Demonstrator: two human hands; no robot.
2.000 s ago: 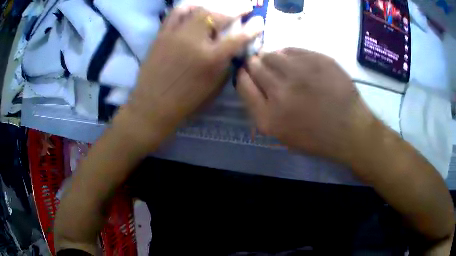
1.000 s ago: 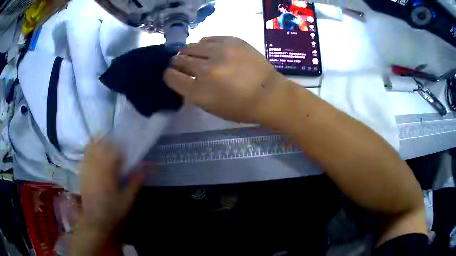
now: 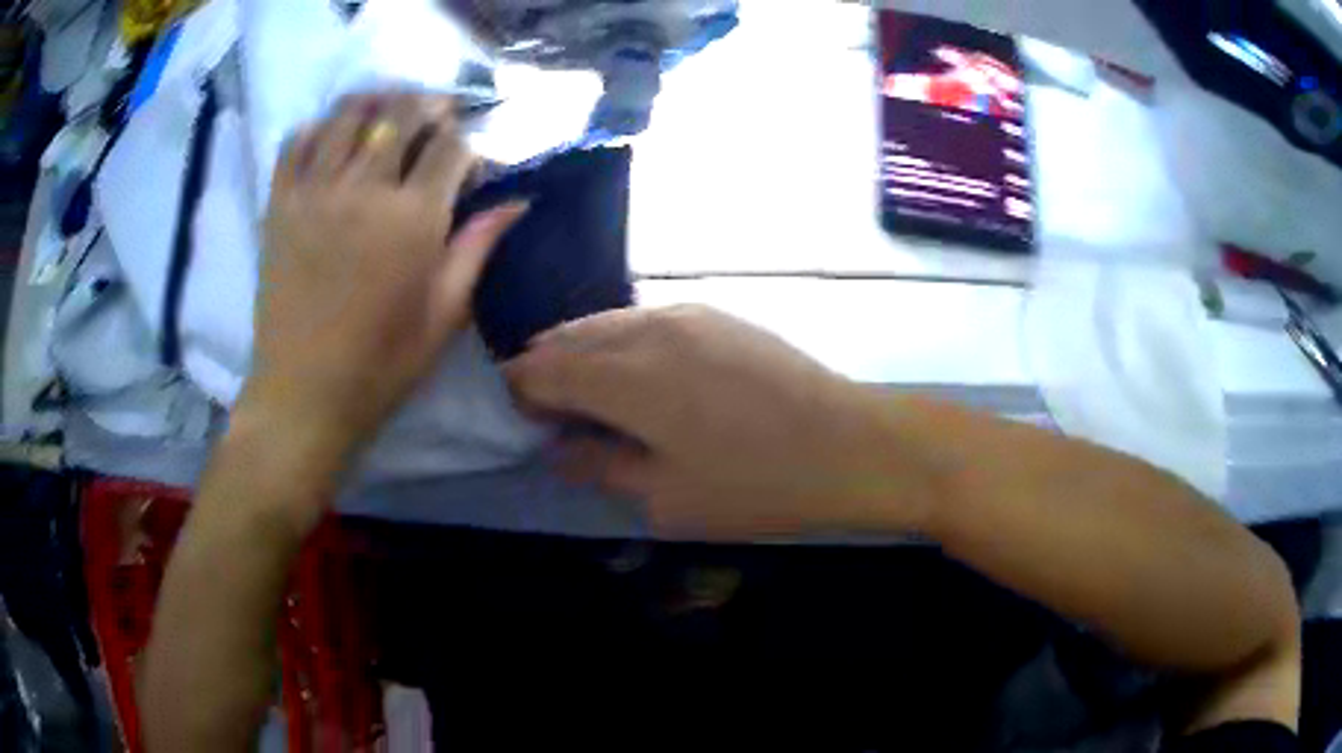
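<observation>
A black fabric piece (image 3: 562, 243) lies below the needle area of the sewing machine (image 3: 630, 81), joined to or lying on white cloth (image 3: 442, 427). My left hand (image 3: 361, 243), with a ring, lies over its left side, the thumb on the black fabric. My right hand (image 3: 692, 405) holds the lower edge of the black fabric, thumb and fingers closed on it. The needle tip is blurred.
White garment panels with black bands (image 3: 133, 250) are heaped at left. A lit smartphone (image 3: 957, 140) lies right of the needle, beside white cloth (image 3: 1126, 353). A red-handled tool (image 3: 1269, 271) and snips (image 3: 1310, 341) lie far right. A red basket (image 3: 133, 589) is below left.
My left hand has moved up from the table's front edge onto the cloth. My right hand has moved down from beside the needle to the black fabric's lower edge. The view has shifted.
</observation>
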